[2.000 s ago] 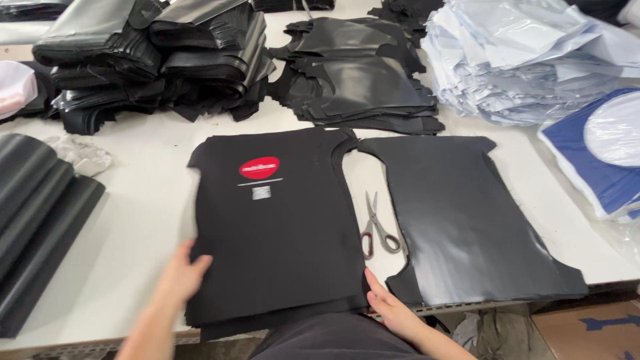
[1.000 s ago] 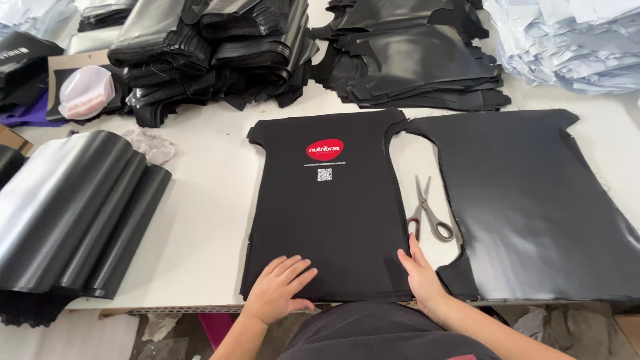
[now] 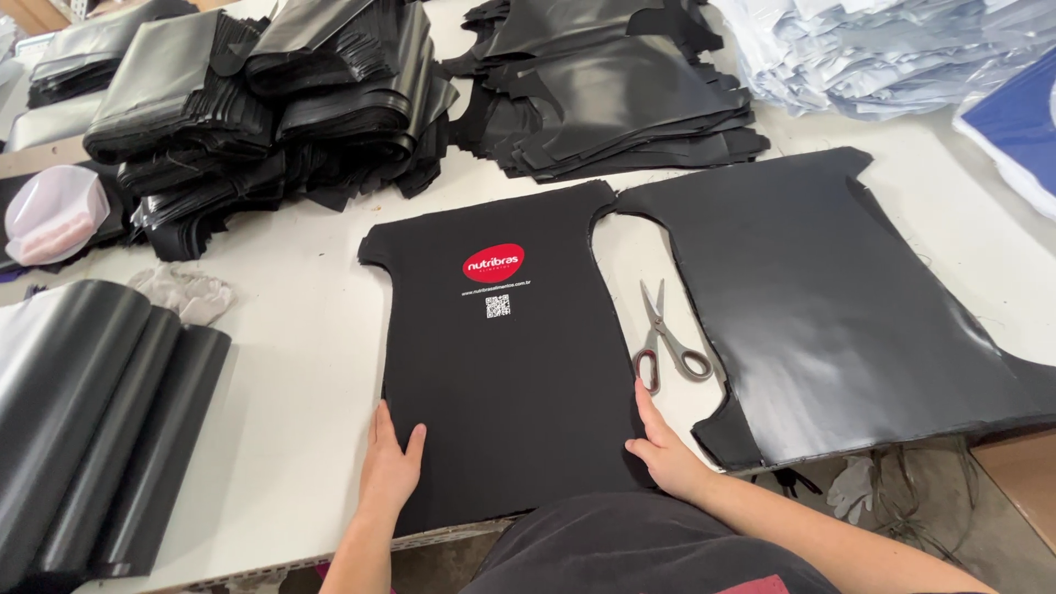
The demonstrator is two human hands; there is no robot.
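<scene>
A stack of black cut fabric panels (image 3: 511,396), printed on top with a red oval, writing and a square code, lies flat before me. At its lower left edge rests my left hand (image 3: 392,458), fingers along the side and thumb on top. My right hand (image 3: 664,441) touches the lower right edge in the same way. Neither hand is closed around anything. Scissors with grey handles (image 3: 662,334), blades slightly parted and pointing away, lie just beyond my right fingertips. To their right is a stack of shiny black cut panels (image 3: 841,305).
Folded black material (image 3: 190,99) is piled at the back left, with more black cut pieces (image 3: 610,107) at the back centre. Dark rolled or folded sheets (image 3: 124,429) lie at the left. Pale blue-white pieces (image 3: 874,49) are heaped at the back right. The table's front edge is near my body.
My left hand has moved from the top of the printed stack near its bottom to its left edge. My right hand stays at the right edge. The view has shifted.
</scene>
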